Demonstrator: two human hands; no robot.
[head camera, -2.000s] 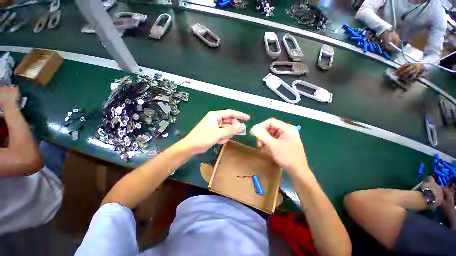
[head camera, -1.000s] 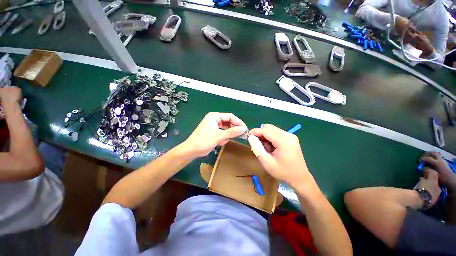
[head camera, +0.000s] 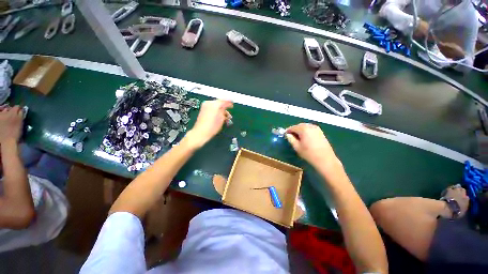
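My left hand (head camera: 210, 122) is raised above the bench between the parts pile and the box, with a small pale part (head camera: 229, 121) at its fingertips. My right hand (head camera: 310, 141) pinches a small silver-white part (head camera: 279, 131) above the bench, behind the box's right side. A bright bluish-white spot shows just below that part. The open cardboard box (head camera: 231, 182) sits at the bench edge and holds one blue cell (head camera: 275, 196) with a thin dark wire. The wired parts pile (head camera: 147, 120) lies left of my left hand.
Small pale pieces (head camera: 234, 144) lie behind the box, and a white disc (head camera: 182, 184) left of it. Casings (head camera: 329, 100) lie on the belt behind a pale rail. A grey post (head camera: 115, 40) stands left. Neighbours' arms (head camera: 414, 205) reach in at both sides.
My hands were together above the box's back edge and are now well apart, left hand back and left, right hand rightward. The blue cell behind my right hand no longer shows. Belt casings have shifted right.
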